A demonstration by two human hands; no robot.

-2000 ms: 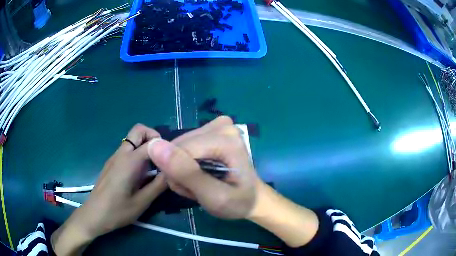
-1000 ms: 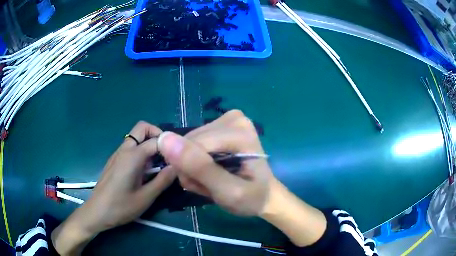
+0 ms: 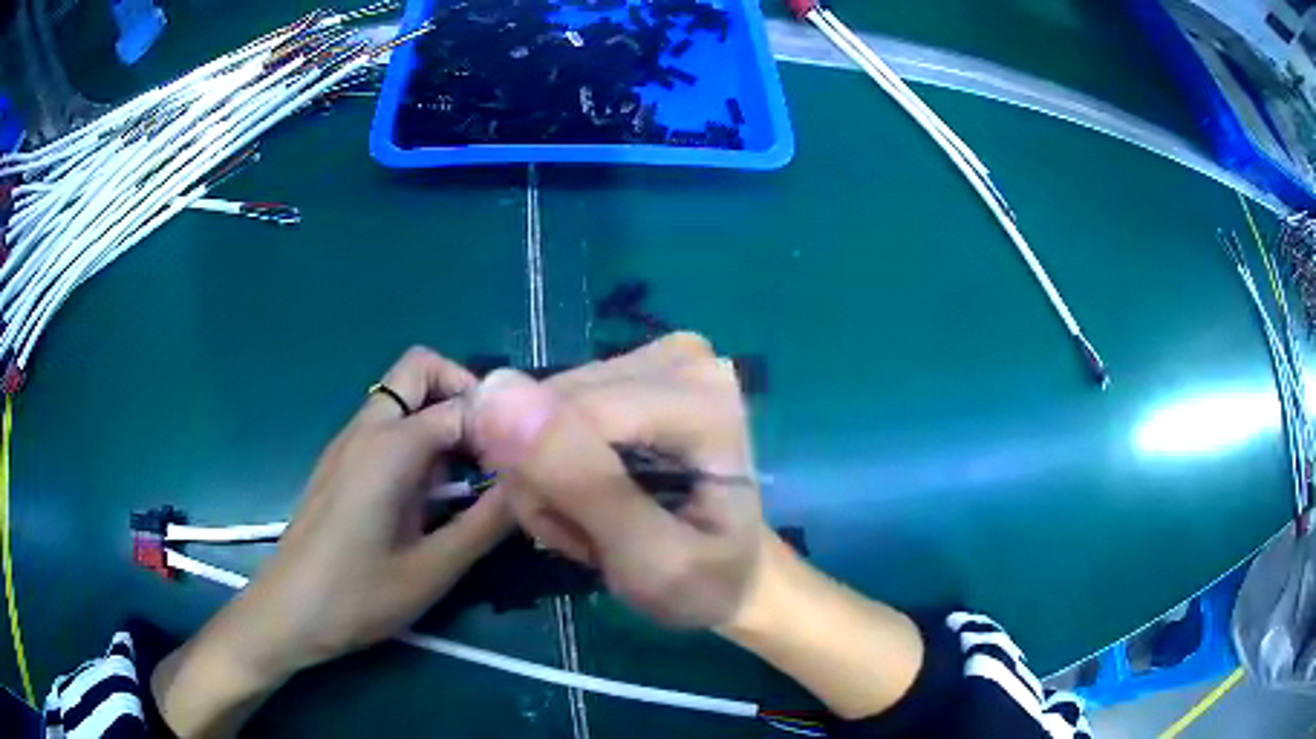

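My left hand (image 3: 383, 527) is closed on a white cable, whose tip shows between the fingers. The red connector (image 3: 150, 549) at the cable's other end lies to the left, with two white leads running from it. One lead (image 3: 577, 681) passes below my hands and ends in thin coloured cores. My right hand (image 3: 628, 477) holds a slim hand tool (image 3: 678, 474), blurred, its front end hidden by the fingers. My fingertips meet over the black taped pad (image 3: 541, 578), mostly covered. Whether a housing is between the fingers cannot be seen.
A blue tray (image 3: 592, 156) of black housings stands at the back. Small black housings (image 3: 626, 303) lie behind the pad. A pile of white cables (image 3: 159, 159) fans out on the left. Another white cable (image 3: 960, 152) lies diagonally on the right. More thin cables (image 3: 1277, 347) lie at the right edge.
Both hands stay together at the pad, with small shifts of the right hand and tool. The whole view has slid slightly to the right.
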